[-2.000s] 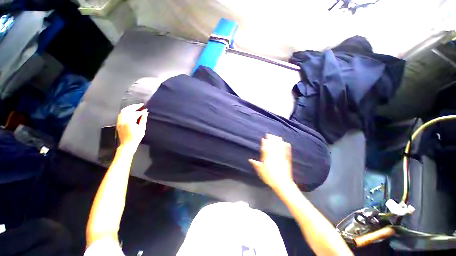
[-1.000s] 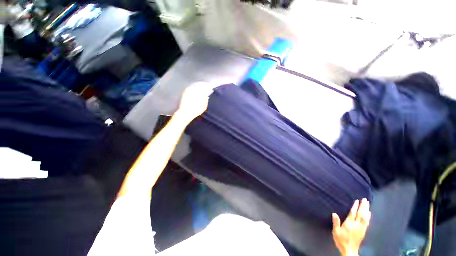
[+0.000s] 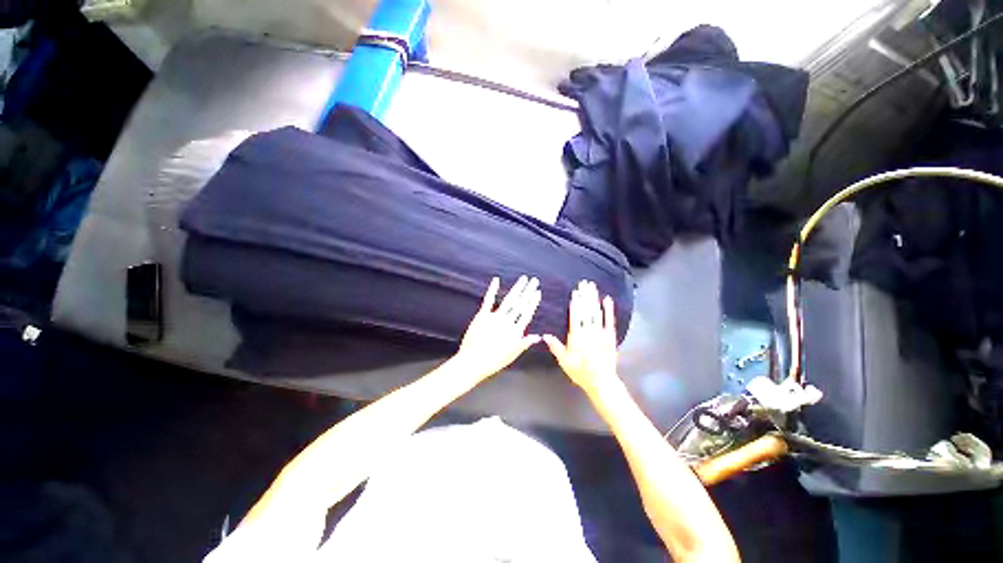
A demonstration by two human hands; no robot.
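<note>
A navy garment [image 3: 363, 236] is pulled over the long padded buck, whose pale end [image 3: 193, 176] shows at the left. My left hand [image 3: 503, 324] lies flat on the cloth near the buck's right end, fingers spread. My right hand [image 3: 590, 335] lies beside it on the cloth, fingers apart. The two thumbs are close together. Neither hand grips anything. The garment's lower edge hangs in a dark fold over the grey table.
A black phone [image 3: 144, 302] lies on the grey table [image 3: 110, 236]. A blue bar [image 3: 376, 66] stands behind the buck. Crumpled navy cloth [image 3: 682, 138] lies at the back right. An iron with an orange-brown handle [image 3: 742, 456] and a yellowish hose [image 3: 794, 297] are at right.
My left hand has moved from the buck's left end to the right end, beside my right hand. The phone shows fully. The view has shifted.
</note>
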